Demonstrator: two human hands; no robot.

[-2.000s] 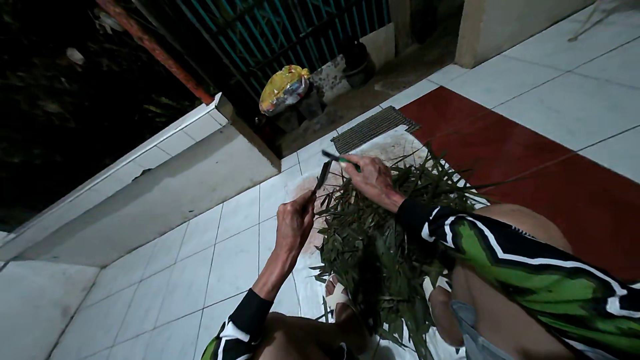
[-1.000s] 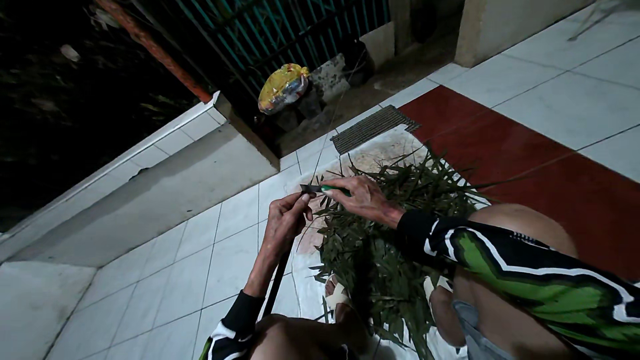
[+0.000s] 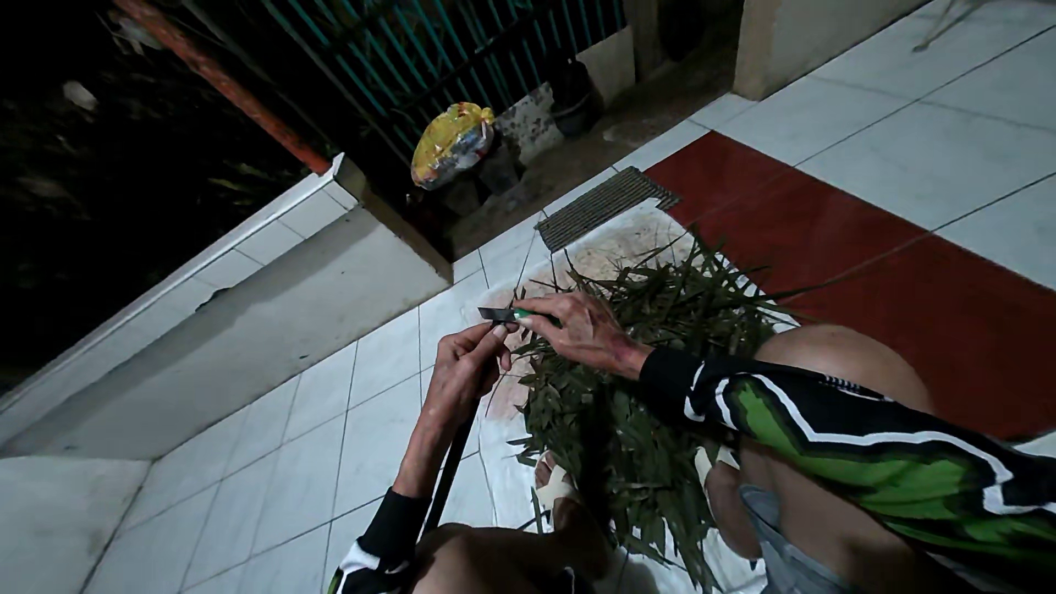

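Note:
My right hand [image 3: 582, 330] grips a small knife [image 3: 497, 314] with a green handle, its dark blade pointing left just above my left fingertips. My left hand [image 3: 472, 355] is closed on a long dark strip [image 3: 454, 466], which runs down beside my forearm towards my knee; whether it is a leaf or a stalk I cannot tell. Below and right of both hands lies a heap of long green leaves [image 3: 627, 429], between my feet, on a stained white cloth [image 3: 635, 235]. The fingers of my left hand partly hide the end of the strip.
A grey ribbed mat [image 3: 606, 206] lies beyond the cloth. Red floor tiles [image 3: 833, 280] are on the right, white tiles [image 3: 379, 429] on the left. A low wall [image 3: 330, 272] runs along the left. A filled yellow plastic bag [image 3: 452, 147] and a dark pot [image 3: 573, 107] stand near the green fence.
The dark strip in my left hand pointed up towards the knife two seconds ago; now it hangs down along my forearm. The knife has moved down and left to my left fingertips.

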